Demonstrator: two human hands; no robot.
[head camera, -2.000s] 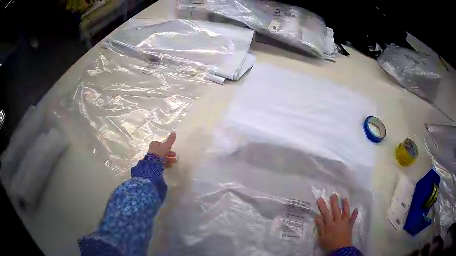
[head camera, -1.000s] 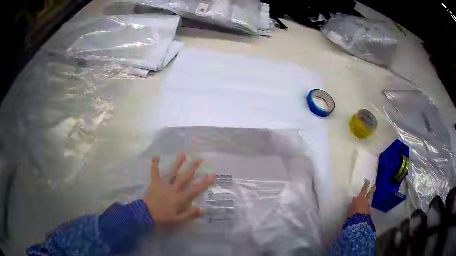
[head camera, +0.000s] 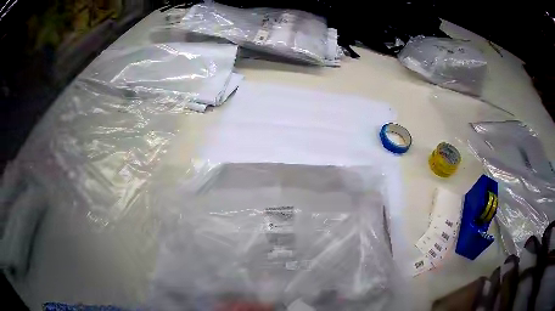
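The packed item (head camera: 328, 225) lies flat in front of me, a grey-brown shape in shiny clear plastic with a black printed text block. It lies over the lower part of the white tissue paper (head camera: 298, 127). A blurred skin-toned patch at the bottom edge, probably my left hand (head camera: 243, 305), is cut off; its fingers cannot be made out. My blue left sleeve shows at the bottom left edge. My right hand is out of the picture. The white label sheet (head camera: 445, 228) with small black codes lies beside the blue tape dispenser (head camera: 476, 218).
A blue tape roll (head camera: 395, 138) and a yellow tape roll (head camera: 444, 160) lie at right. Loose clear poly bags (head camera: 103, 158) spread at left. Filled poly bags (head camera: 286, 36) lie at the far side. A bagged grey piece (head camera: 517, 146) is right of the dispenser. Brown striped items sit at the bottom right.
My left hand has moved off the printed text block to the bottom edge. My right hand has left the label sheet and the picture. Several label strips now show fanned out.
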